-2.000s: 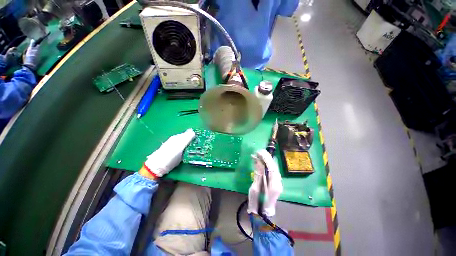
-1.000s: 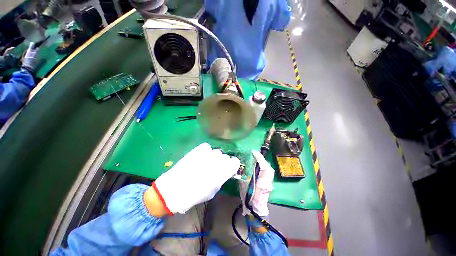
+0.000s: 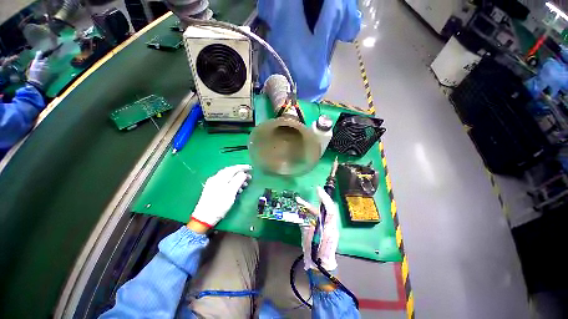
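Note:
A green circuit board [image 3: 285, 208] lies on the green mat with its component side up, showing black, blue and white parts. My left hand [image 3: 219, 194], in a white glove with a red cuff, is on the mat left of the board, apart from it, with nothing visible in it. My right hand [image 3: 321, 229], gloved, holds the soldering iron [image 3: 331, 180] with its tip pointing up and away. The fingers of this hand also reach the board's right edge.
Behind are a tan fume funnel [image 3: 284, 147], a white bottle [image 3: 322, 129], a black fan [image 3: 357, 134] and a blower [image 3: 222, 75]. The iron stand with yellow sponge [image 3: 362, 209] is right. Tweezers [image 3: 234, 149] and a blue stick [image 3: 186, 128] lie left. The conveyor [image 3: 81, 149] carries boards. A person in blue [image 3: 305, 47] stands behind.
The board lay solder side up under my left hand, then was handled between both hands. Now it lies component side up, and my left hand has moved off it to the left.

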